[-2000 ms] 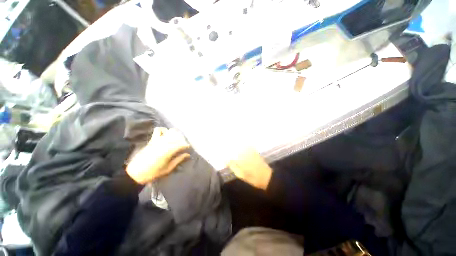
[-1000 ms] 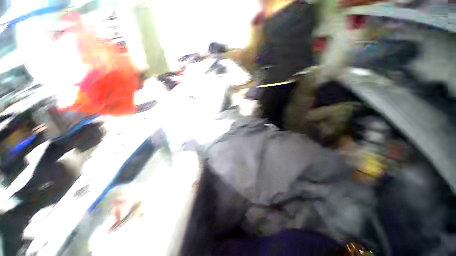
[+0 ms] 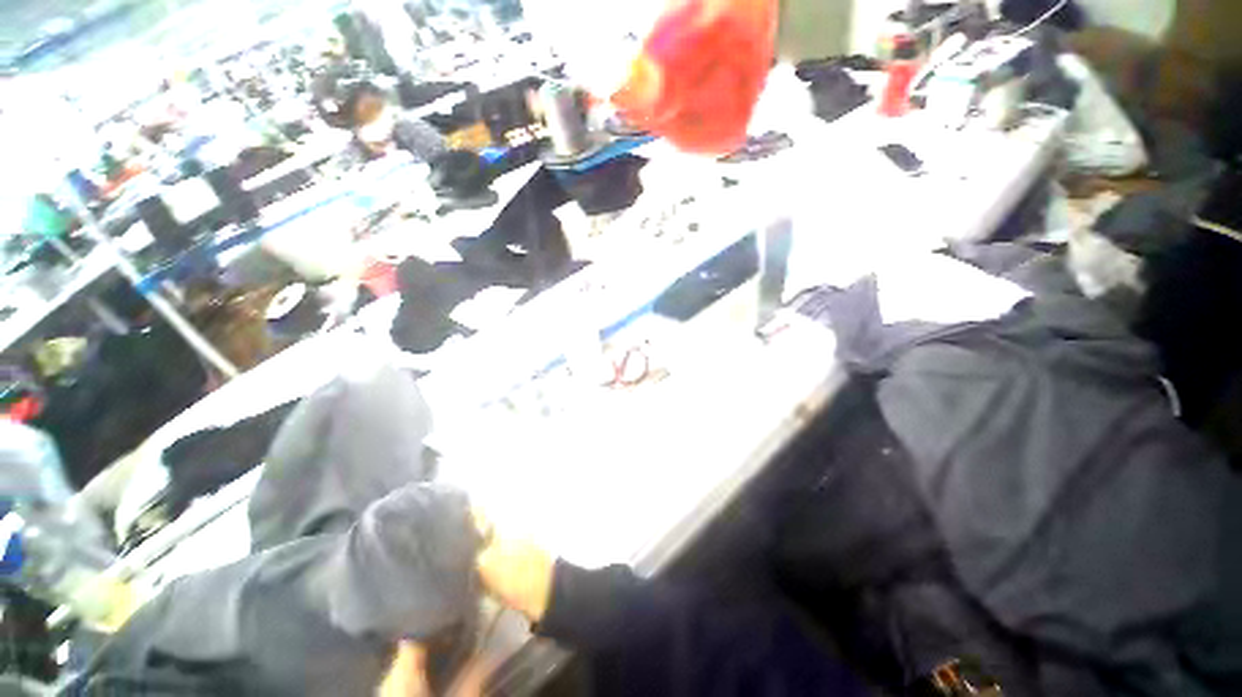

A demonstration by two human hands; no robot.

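A dark grey garment (image 3: 293, 579) lies in a heap at the lower left, over the table's left end and towards the lap. My right hand (image 3: 512, 561), in a dark sleeve, is at the right edge of a raised fold of the cloth and holds it. My left hand (image 3: 406, 673) is partly seen at the bottom edge, below the same fold; its grip is hidden by the cloth and the frame edge. The white sewing machine (image 3: 708, 279) with a blue stripe stands beyond the table front, washed out by glare.
Red-handled snips (image 3: 629, 365) lie on the white table (image 3: 722, 443) under the machine. More dark grey garments (image 3: 1049, 436) are piled at the right. A red plastic bag (image 3: 708, 75) hangs beyond the machine. A masked person (image 3: 372, 125) sits at a far station.
The view has swung back from the right-hand garment pile to the machine and left heap. Both hands are in view again, at the grey cloth. Compared with two seconds ago, a fold is raised.
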